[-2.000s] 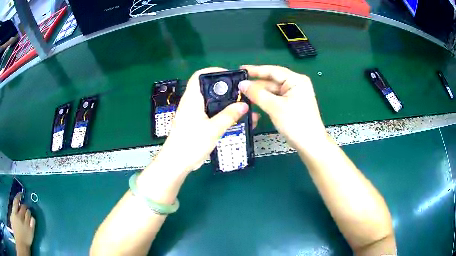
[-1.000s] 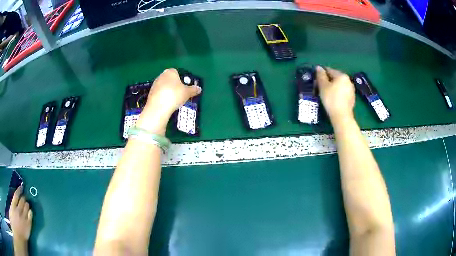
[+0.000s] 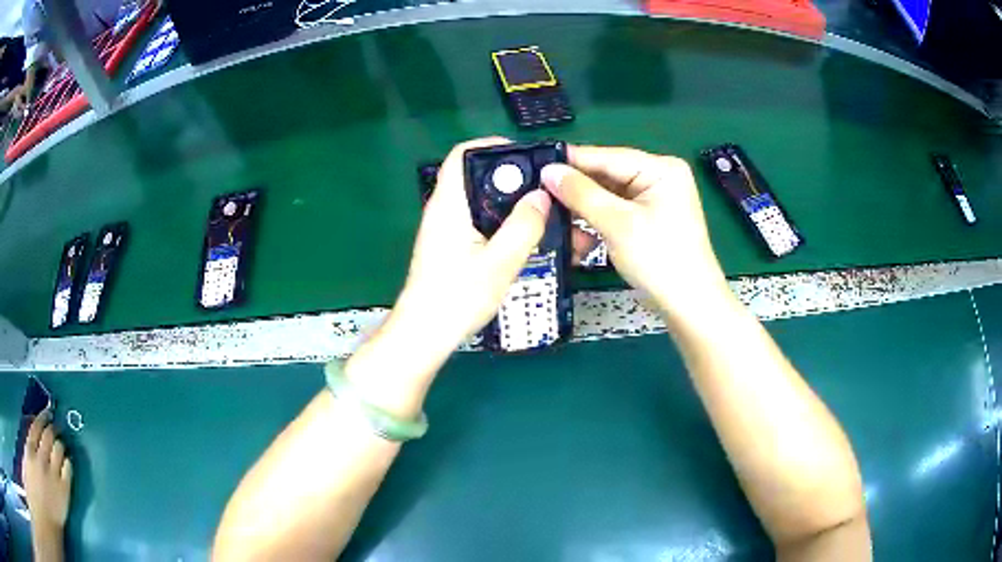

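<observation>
An open phone housing (image 3: 530, 302) is held upright over the belt's near edge, inner side toward me, with the white keypad board at its lower end. The round loudspeaker (image 3: 508, 178) shows at its top. My left hand (image 3: 461, 247) grips the housing's left side, thumb on the middle below the loudspeaker. My right hand (image 3: 637, 209) has its thumb and fingers at the top right corner. The fingertips hide the small parts there. Another housing (image 3: 589, 244) lies behind, mostly hidden by my right hand.
More open housings (image 3: 226, 247) lie on the green belt at left and right (image 3: 754, 201). A yellow-framed phone (image 3: 532, 86) lies at the back. A whitish metal rail (image 3: 264, 343) crosses in front. Another person's hand (image 3: 46, 472) is at the lower left, on a dark phone.
My hands have come together from two separate units and lifted one housing. The yellow-framed phone and the units on the belt have shifted left.
</observation>
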